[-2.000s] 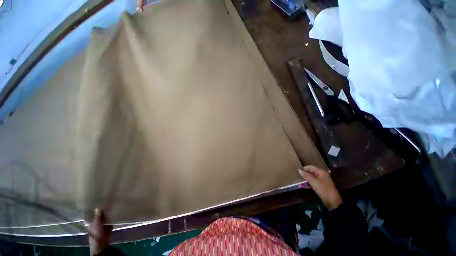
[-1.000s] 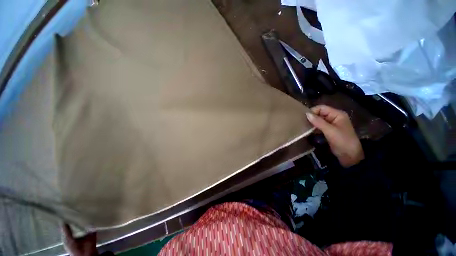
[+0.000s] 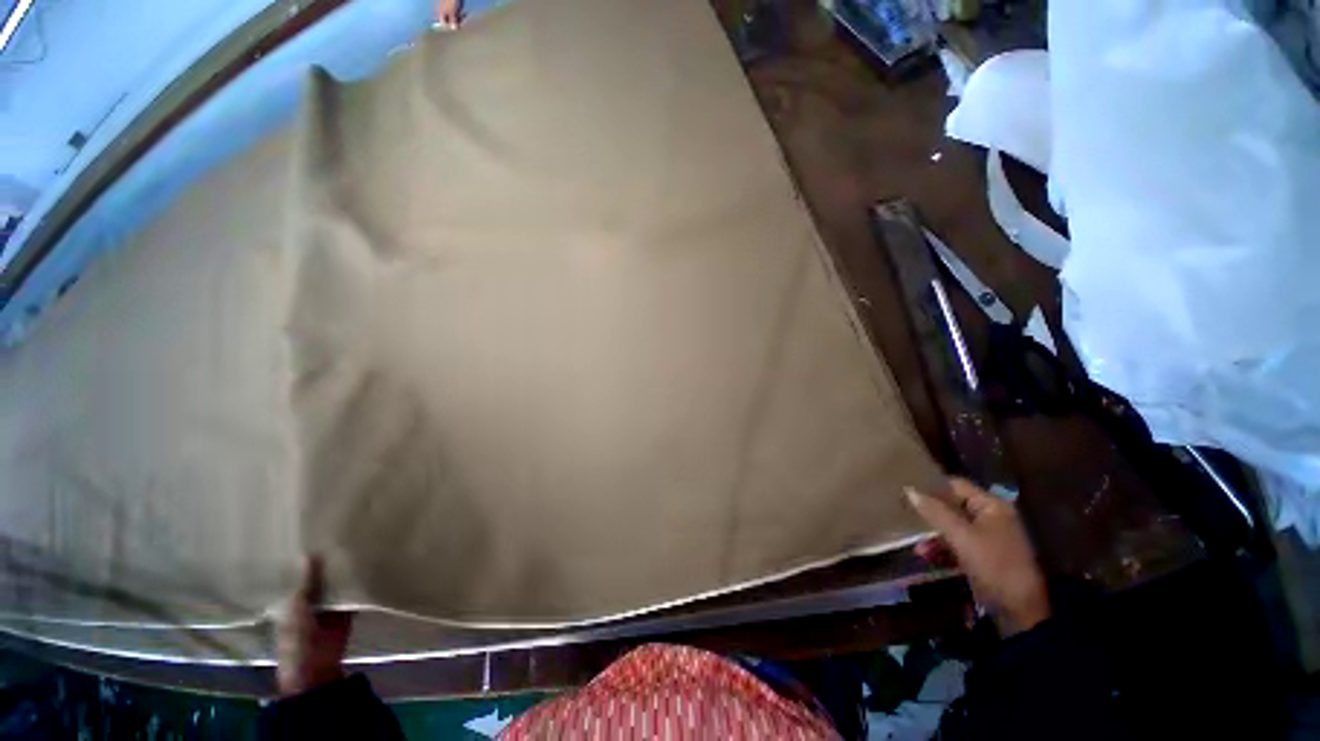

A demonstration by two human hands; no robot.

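Note:
A wide tan fabric ply (image 3: 579, 348) lies over the table, with a pale selvedge along its near edge and raised folds at its left part. My left hand (image 3: 311, 637) grips the near edge at the lower left, fingers partly hidden. My right hand (image 3: 987, 547) holds the near right corner between thumb and fingers. More tan cloth lies under and to the left of the ply.
Brown table end (image 3: 1107, 500) at right, with shears (image 3: 967, 275), a dark flat bar (image 3: 927, 311) and white pieces on it. White plastic wrapping (image 3: 1173, 217) is at the upper right. Another person's fingers (image 3: 450, 13) touch the cloth's far edge.
My right hand has lowered the cloth corner towards the table end; a second ago it was raised higher. My left hand still holds the near edge. The far fingers show more clearly.

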